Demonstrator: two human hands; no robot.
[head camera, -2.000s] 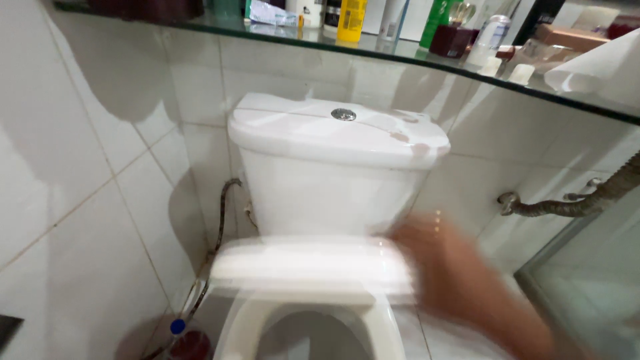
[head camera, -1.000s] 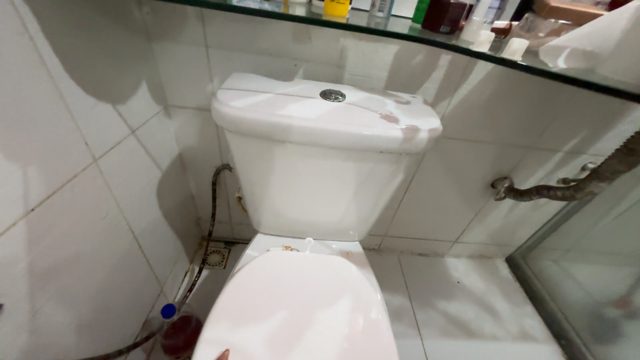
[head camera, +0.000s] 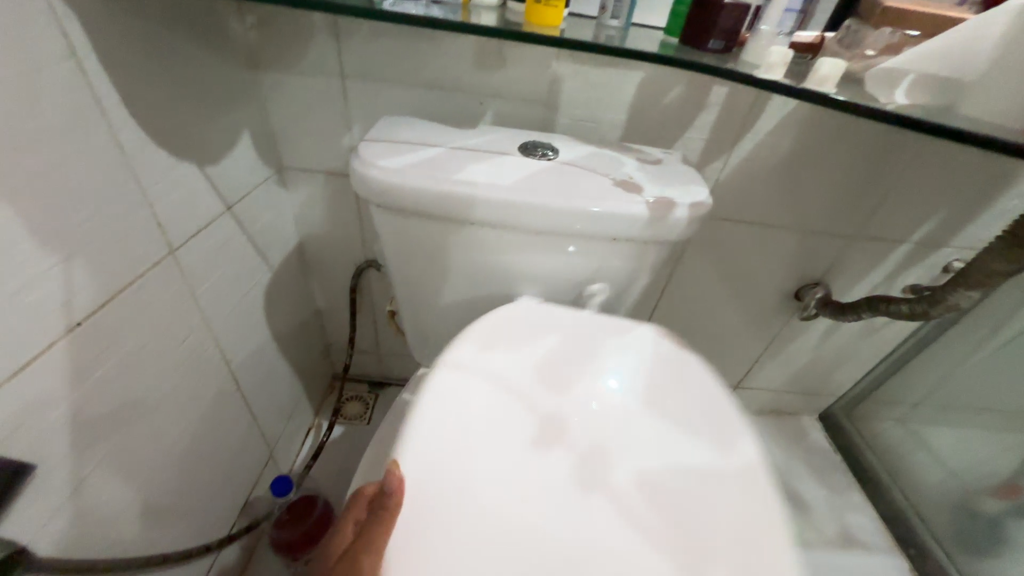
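Observation:
The white toilet lid (head camera: 592, 448) is off its place at the back of the bowl, slanting in front of the cistern and hiding most of the bowl. My left hand (head camera: 368, 520) grips its left edge, with a thumb or finger along the rim and the rest partly hidden. A small white fitting (head camera: 596, 296) shows at the lid's back edge. Behind stands the white cistern (head camera: 512, 256), with a round metal flush button (head camera: 538, 150) on its top. My right hand is out of view.
A glass shelf (head camera: 688, 68) holding bottles, caps and paper crosses above the cistern. A thin hose (head camera: 350, 344) runs down the left side, near a floor drain (head camera: 354, 406) and a blue-capped bottle (head camera: 300, 524). At right are a corrugated hose (head camera: 896, 304) and a glass panel's frame (head camera: 864, 480).
One second ago the lid lay over the bowl, its back end by the cistern; now it is lifted and shifted right. The arm seen at right two seconds ago is gone from view.

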